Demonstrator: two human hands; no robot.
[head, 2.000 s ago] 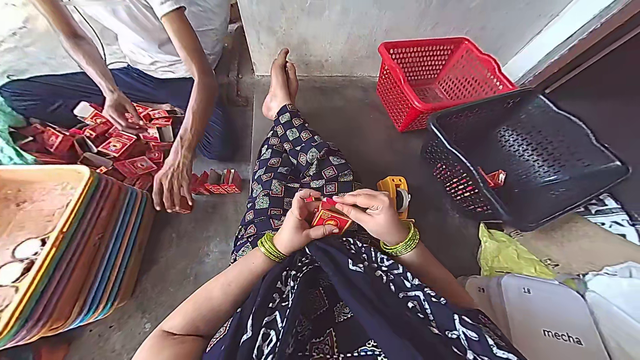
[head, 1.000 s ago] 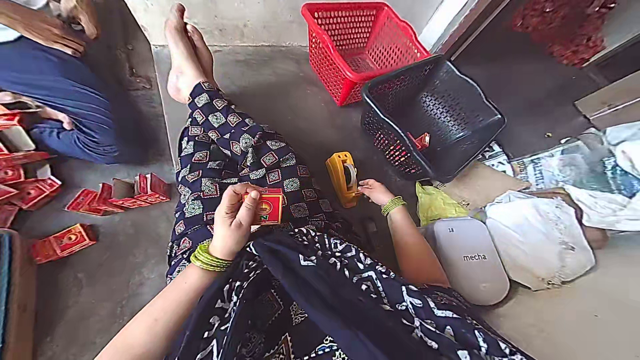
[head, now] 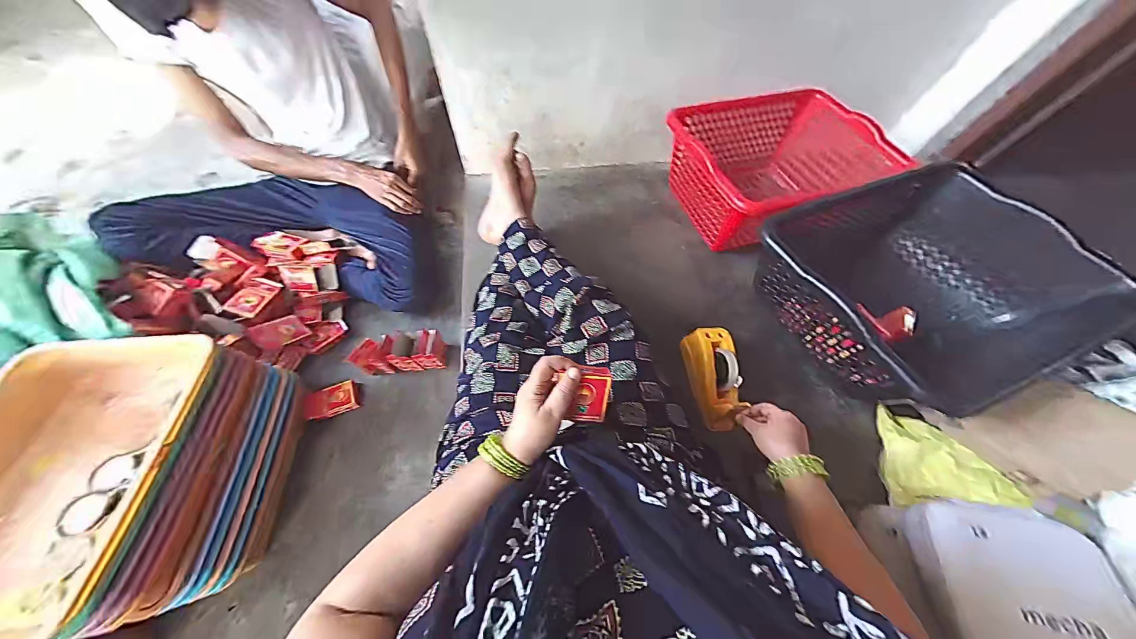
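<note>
My left hand [head: 543, 404] holds a small red printed cardboard box [head: 591, 396] above my lap, pinched between thumb and fingers. At the near end of a yellow tape dispenser [head: 707, 377] on the floor, my right hand [head: 774, 429] has its fingertips together at the cutting edge; whether tape is between them is too small to tell. A roll of tape [head: 727, 369] sits in the dispenser. To the left, a short row of red boxes [head: 399, 351] stands on the floor, and a single red box [head: 333, 400] lies nearer.
A seated co-worker [head: 293, 115] is at the upper left behind a heap of red boxes [head: 253, 297]. Stacked plastic trays [head: 191, 497] stand at the left. A red basket [head: 728, 209] and a black basket [head: 843, 209] with a red piece inside are at the right, near a yellow bag [head: 941, 461].
Two seconds ago both hands were together at a red box; my right hand has since moved right to the tape dispenser. The co-worker's hands have left the row of boxes.
</note>
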